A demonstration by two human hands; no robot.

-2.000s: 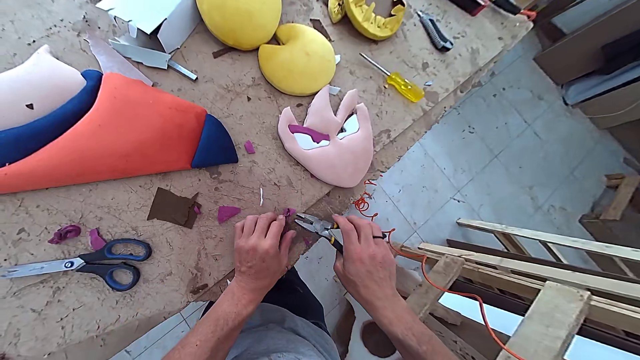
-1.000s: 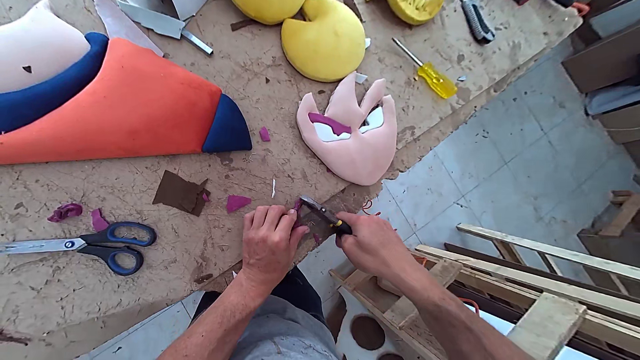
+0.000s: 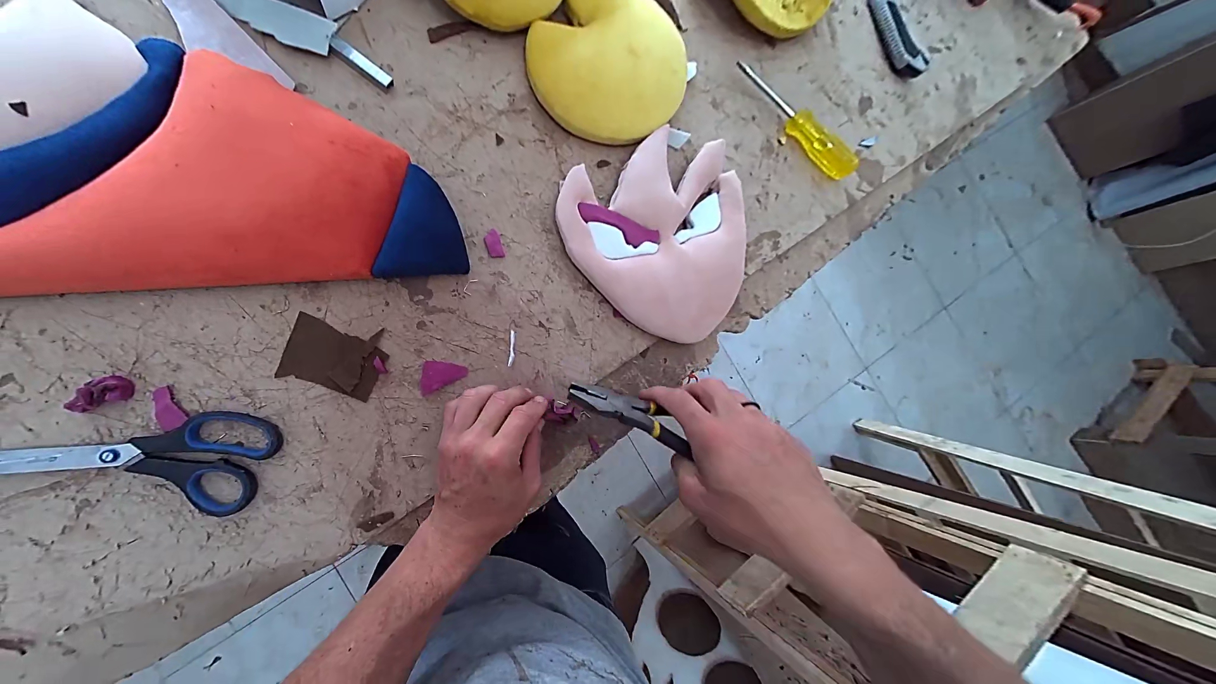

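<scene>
My left hand [image 3: 489,446] rests on the worktable's near edge, its fingertips holding a small magenta fabric-covered piece [image 3: 560,410]. From the right, my right hand [image 3: 731,446] grips a pair of pliers [image 3: 622,408] by the dark and yellow handles; the jaws lie just above the magenta piece, and whether they touch it I cannot tell. Beyond them lies a padded pale pink face shape [image 3: 679,275] with white eyes and one magenta strip. Scraps of magenta fabric [image 3: 442,376] and a brown piece [image 3: 328,356] lie left of my left hand.
Blue-and-black scissors [image 3: 199,456] lie at the left, below a padded orange and blue shape [image 3: 237,190]. Yellow padded shapes [image 3: 608,71], a yellow-handled screwdriver [image 3: 822,144] and a utility knife [image 3: 898,38] lie farther back. Wooden frames [image 3: 1026,532] stand beyond the table's right edge.
Against one second ago, the pliers' head has shifted slightly off the left fingertips, and more of the magenta piece shows. Two seconds ago the pliers were angled differently in my right hand.
</scene>
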